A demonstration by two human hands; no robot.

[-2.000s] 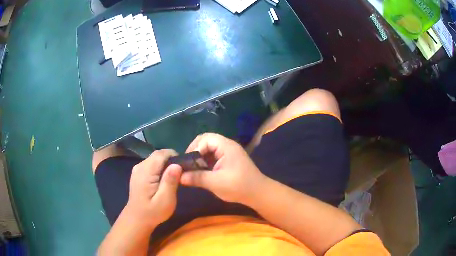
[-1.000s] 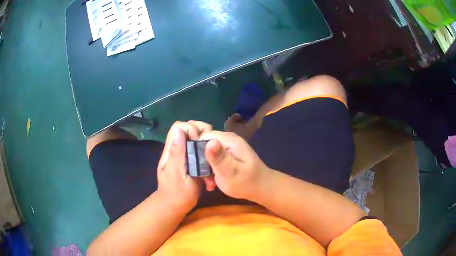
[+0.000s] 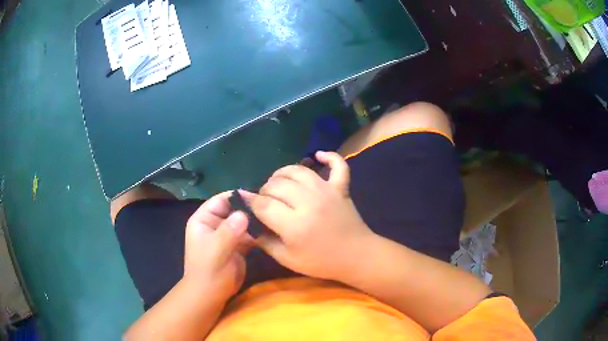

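Note:
My left hand [image 3: 217, 243] holds a small black part [image 3: 247, 212] between thumb and fingers, above my lap. My right hand [image 3: 313, 223] is against its other side, with its back towards the camera and its fingers curled. A dark bit [image 3: 313, 164] shows by the right fingertips; whether it is a separate piece I cannot tell. The right palm is hidden. White label strips [image 3: 150, 43] lie fanned on the far left of the green table.
The dark-green table [image 3: 267, 73] stands in front of my knees, with its pale edge towards me. An open cardboard box [image 3: 527, 246] with white scraps is on the floor at right. A green bottle [image 3: 567, 12] lies on the brown bench [image 3: 477, 56] at upper right.
The black part has turned from its flat face showing to a narrow dark side. My right hand has rolled over, back up, and its fingers reach further forward. The view has shifted slightly.

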